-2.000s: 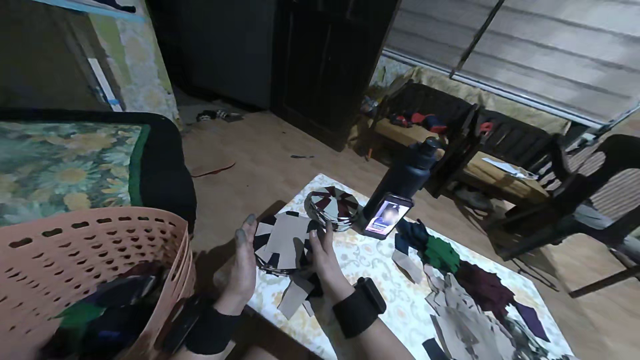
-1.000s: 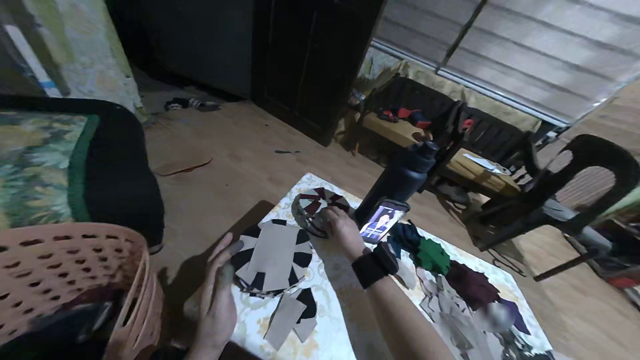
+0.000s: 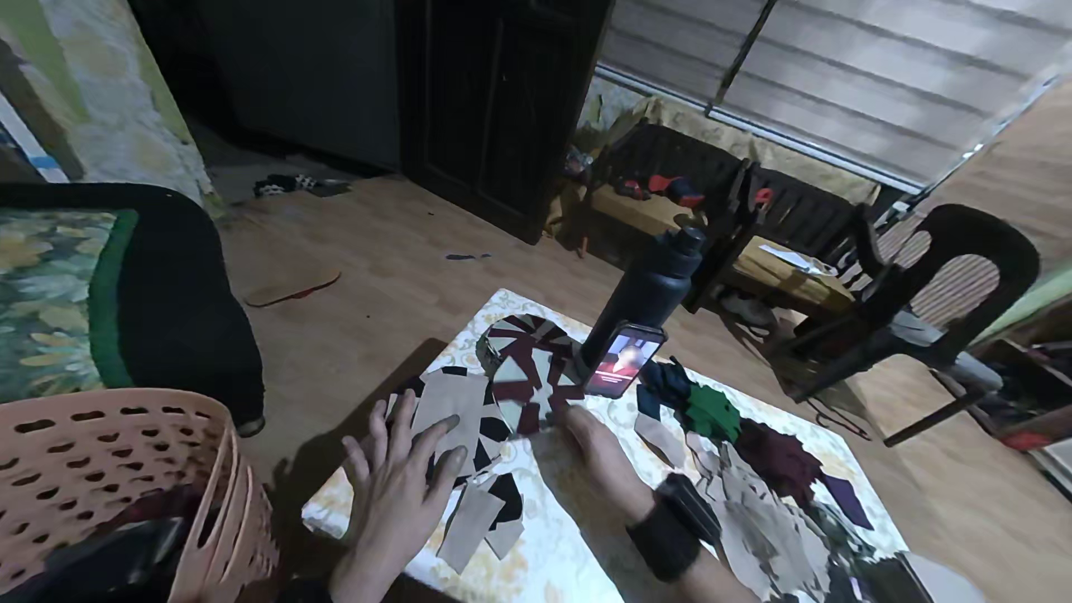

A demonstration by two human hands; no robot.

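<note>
My left hand [image 3: 406, 477], fingers spread, rests at the near left edge of a stack of grey and black fabric pieces [image 3: 452, 410]. Beyond it lies a round stack of maroon and light-grey patchwork [image 3: 532, 368]. My right hand [image 3: 590, 444] is at the near right edge of that round stack; its fingertips are partly hidden, so its hold cannot be told. Loose grey and black scraps [image 3: 471, 523] lie between the hands. A phone [image 3: 624, 360] leans against a dark bottle [image 3: 649, 285] just right of the round stack.
Scrap piles in green [image 3: 712, 412], maroon [image 3: 775, 461] and grey [image 3: 762, 519] cover the right side of the low table [image 3: 561, 553]. A pink plastic basket [image 3: 117, 410] holding dark cloth stands at the left. Behind are a wooden bench [image 3: 645, 209] and a black plastic chair [image 3: 963, 293].
Two seconds ago both hands held the grey and black stack; it now lies on the table. My right hand has moved to the round patchwork stack. My left hand has come over the grey stack's edge.
</note>
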